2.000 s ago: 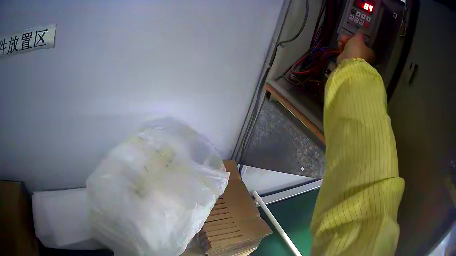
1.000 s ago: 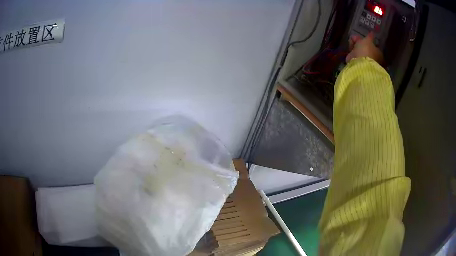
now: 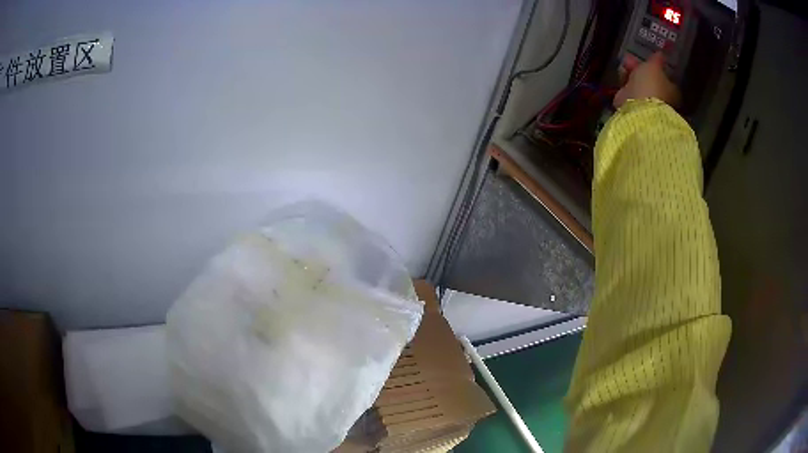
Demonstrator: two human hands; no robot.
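Observation:
My right hand [image 3: 648, 81], in a yellow striped sleeve, reaches up from the lower right into an open cabinet. Its fingertips are at the lower part of a small grey speed controller [image 3: 657, 37], just under its buttons. Red lit digits, seemingly 85, show above the buttons. The fingers are bent and partly hidden by the back of the hand, so their contact with the controller is unclear. Red and dark wires [image 3: 558, 113] lie left of the hand inside the cabinet. My left hand is out of the picture.
A crumpled translucent plastic bag [image 3: 292, 341] rests on slotted brown cardboard [image 3: 430, 389] beside a pale wall. A white rod [image 3: 501, 394] crosses a green surface [image 3: 540, 376]. The cabinet's orange-brown lower edge [image 3: 542, 199] runs below the wires; a dark panel [image 3: 762, 221] is right.
The view has shifted slightly, so the cabinet and hand sit a little further right than two seconds ago. The hand stays at the controller. The lit digits seem to have gone from 84 to 85.

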